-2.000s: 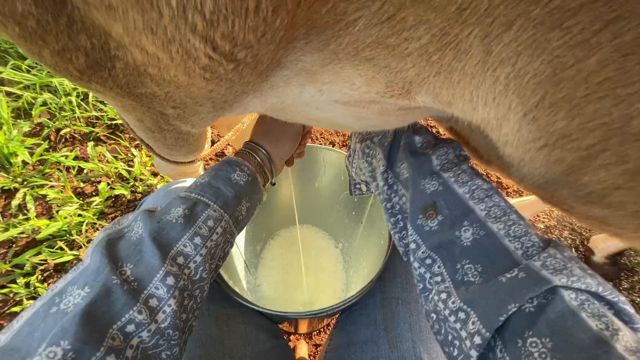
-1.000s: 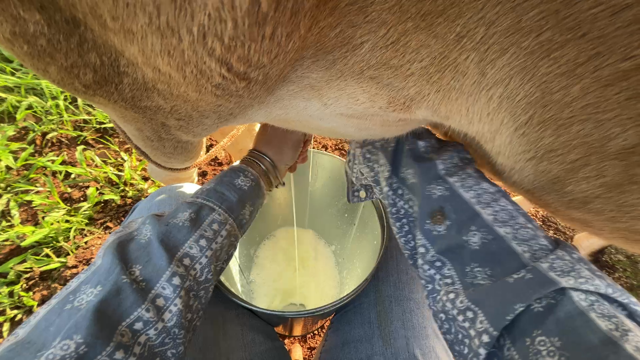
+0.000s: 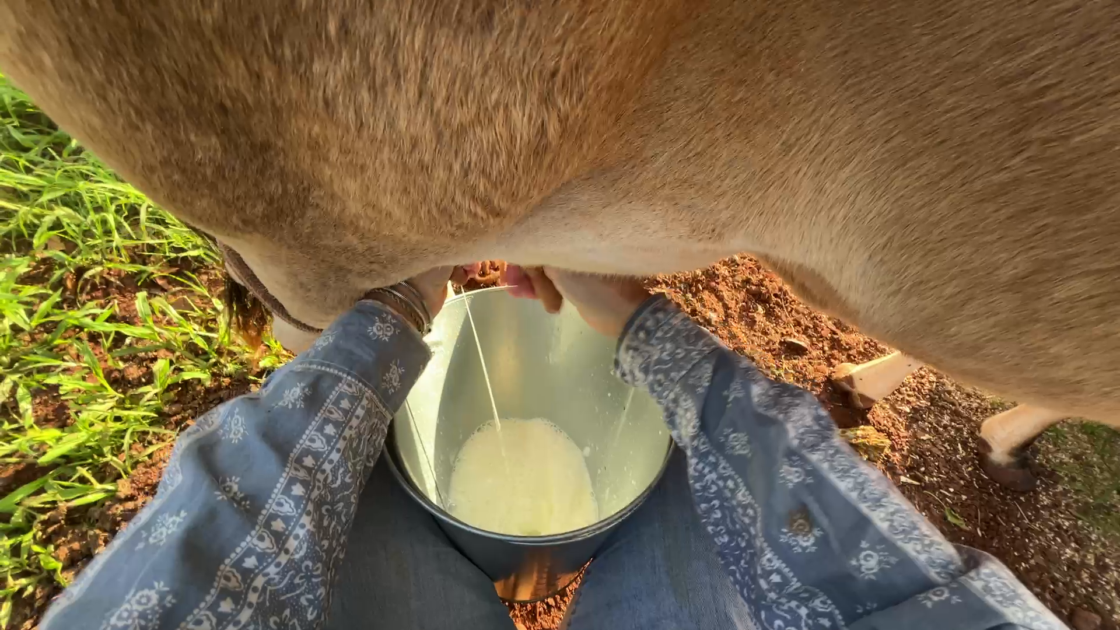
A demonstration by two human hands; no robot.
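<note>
My left hand [image 3: 433,287], with bangles at the wrist, is raised under the belly of a brown cow [image 3: 560,131]. A thin white milk stream [image 3: 483,363] falls from it, though the teat itself is hidden. My right hand [image 3: 597,299] is at the same height on the right, its fingers curled beside a pink part, perhaps a teat [image 3: 518,282]; its grip is mostly covered. Below both hands a metal bucket [image 3: 532,529] stands tilted between my knees. Foamy milk [image 3: 523,481] lies in its bottom, and drops cling to the inner wall.
The cow's underside hangs low over both forearms. Its hooves [image 3: 1006,455] stand on reddish soil [image 3: 752,324] at the right. Green grass [image 3: 87,350] grows at the left. My jeans-clad legs [image 3: 665,560] flank the bucket.
My left hand has moved left over the bucket, and less of it shows. My right hand, hidden in the earlier frames, now shows past its cuff.
</note>
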